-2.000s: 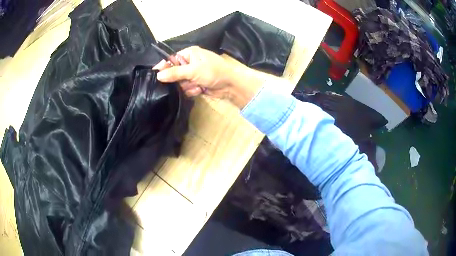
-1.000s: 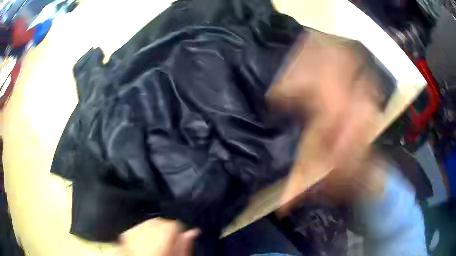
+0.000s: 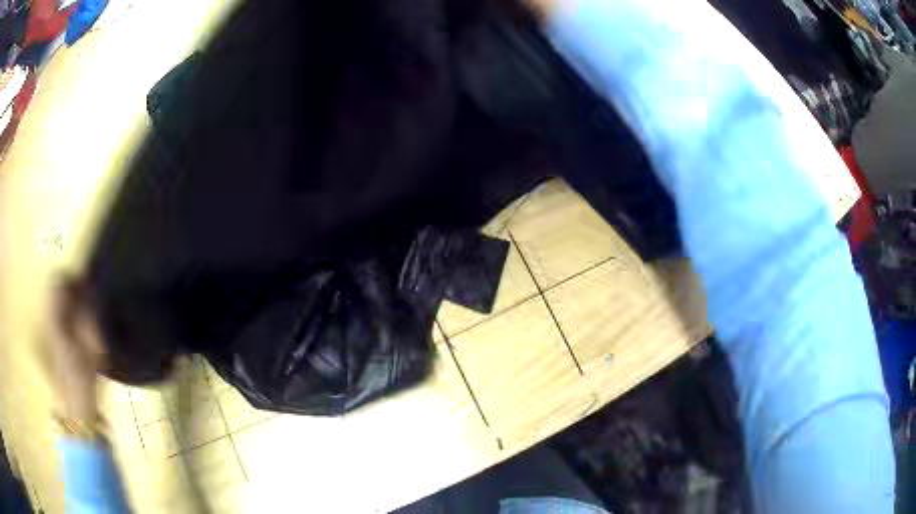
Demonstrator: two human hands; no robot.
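Note:
The black jacket spreads over the table from the top edge, its matt dark side towards me and blurred. A shiny creased part lies at its lower edge, with a small dark flap beside it. My left hand is blurred at the left, closed on the jacket's edge. My right hand is almost wholly cut off by the top edge; only a sliver shows above the light blue sleeve. Its fingers, and anything in them, are hidden.
The pale wooden table has dark drawn lines and a curved-looking edge. Dark patterned cloth is below its front edge. A red object is beyond the right corner. Mixed cloth piles are at the top corners.
The jacket has gone from shiny side up to matt side up and spread towards the top. My left hand has moved left and up, my right hand up to the frame edge. The snips seen earlier are out of sight.

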